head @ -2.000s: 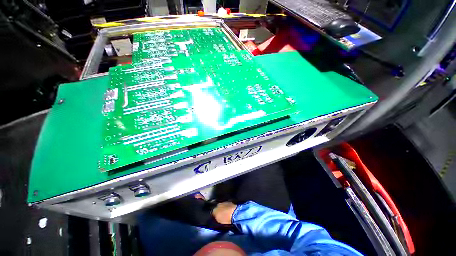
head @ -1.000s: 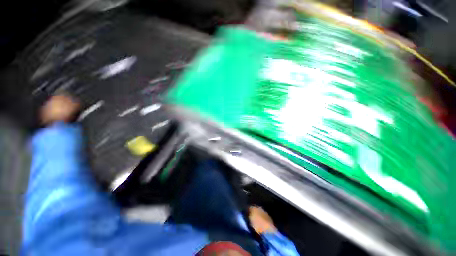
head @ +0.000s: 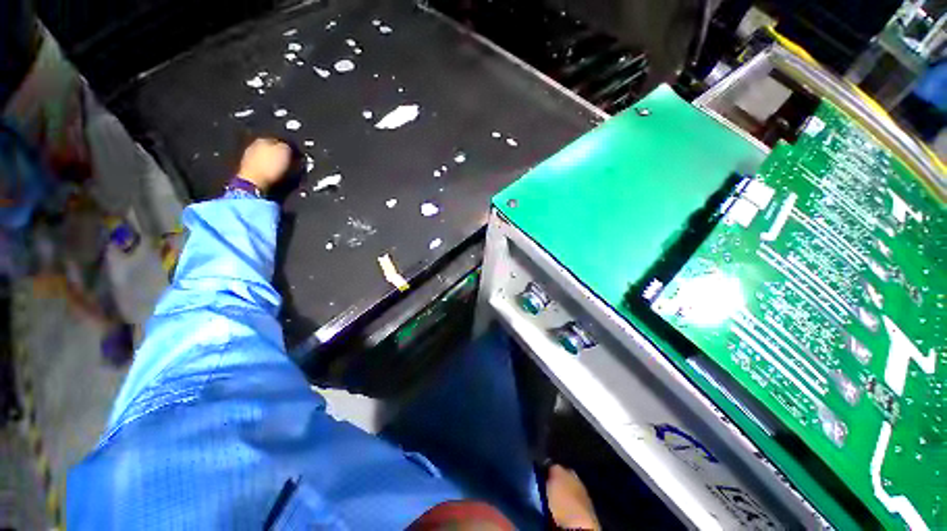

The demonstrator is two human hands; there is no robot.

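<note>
A large green circuit board [head: 831,311] with white traces and strong glare lies on the green top plate [head: 623,187] of a pale metal unit. My left hand [head: 266,163], with a dark purple band at the wrist, is at the left part of a black table, its fingers bunched; I cannot tell whether it holds anything. My right hand [head: 569,498] is below the unit's front edge at the bottom, partly cut off, its fingers not clear. It is apart from the board.
The black table [head: 353,249] has white spots and a yellow tape piece [head: 393,272] near its edge. Green edges [head: 441,311] show in the dark gap below it. The unit's front panel [head: 623,404] has two round metal parts and dark blue lettering. A yellow-edged frame is at upper right.
The view has swung left from the unit to the black table. My left hand, out of view at first, has come into view at the table. My right hand stays low by the unit's front.
</note>
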